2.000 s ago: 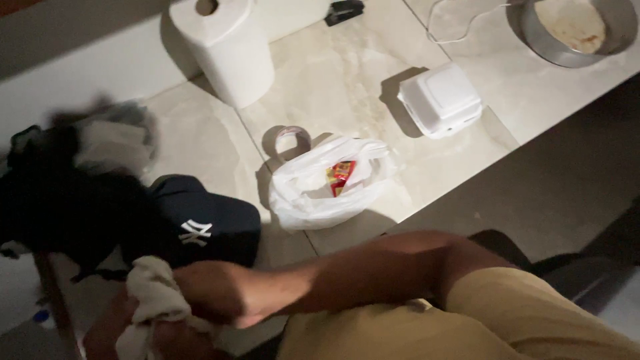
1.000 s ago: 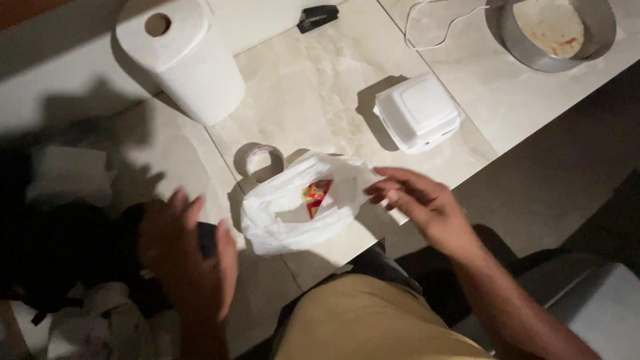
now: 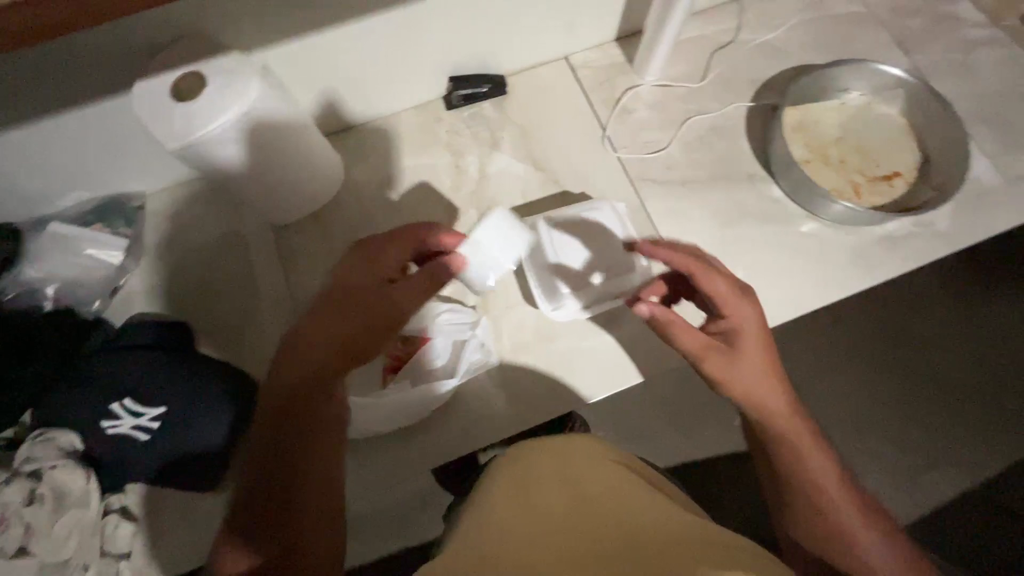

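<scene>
My left hand (image 3: 384,292) pinches a small white piece (image 3: 494,248), blurred, perhaps folded paper or a packet, between thumb and fingertips. Just right of it a white foam clamshell container (image 3: 588,260) stands on the marble-look counter with its lid down. The fingers of my right hand (image 3: 708,320) are spread at the container's right side; whether they grip it, I cannot tell. Below my left hand lies a white plastic bag (image 3: 460,344) with a red packet (image 3: 404,358) in it, partly hidden by the hand and forearm.
A paper towel roll (image 3: 264,152) stands at the back left, a black clip-like object (image 3: 476,90) by the wall. On the right are a white cable (image 3: 664,152) and a round metal pan (image 3: 944,152) holding a flatbread. A dark cap (image 3: 172,416), patterned cloth (image 3: 48,496) and clear bag (image 3: 72,256) lie left.
The cloth my left hand held two seconds ago is out of it, and it now holds the small white piece. My right hand has moved from the plastic bag's edge to the foam container.
</scene>
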